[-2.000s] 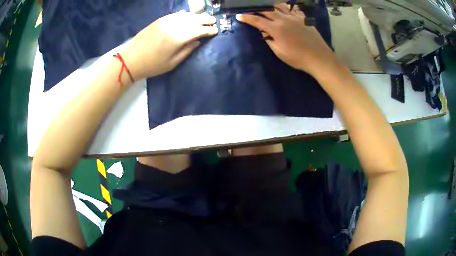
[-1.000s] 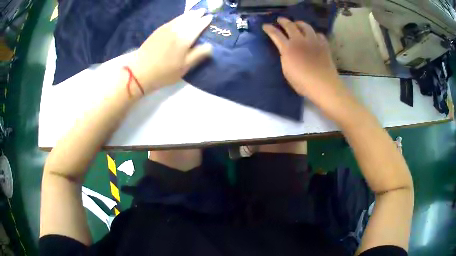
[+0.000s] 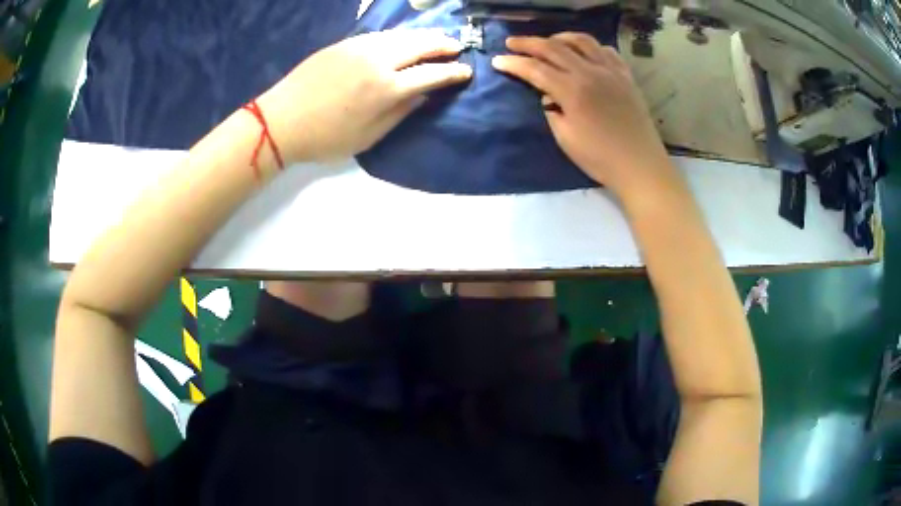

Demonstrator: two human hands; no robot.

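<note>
A navy garment panel lies flat on the table under the sewing machine head. The small shiny presser foot stands on it. My left hand lies flat on the cloth just left of the foot, fingertips beside it. My right hand rests on the cloth just right of the foot, fingers spread and bent. Both hands press on the panel and neither grips it. No embroidery shows; that area is under the fingers or hidden. The machine head is cut off by the top edge.
Another navy panel covers the table's left part. The beige machine bed is at the right, with dark pieces at its end. The white table has a brown front edge. White scraps lie on the green floor.
The panel has turned under the foot; its front edge is now curved and nearer the machine. The gold embroidery seen one second ago is hidden. My left hand has moved right, closer to the foot.
</note>
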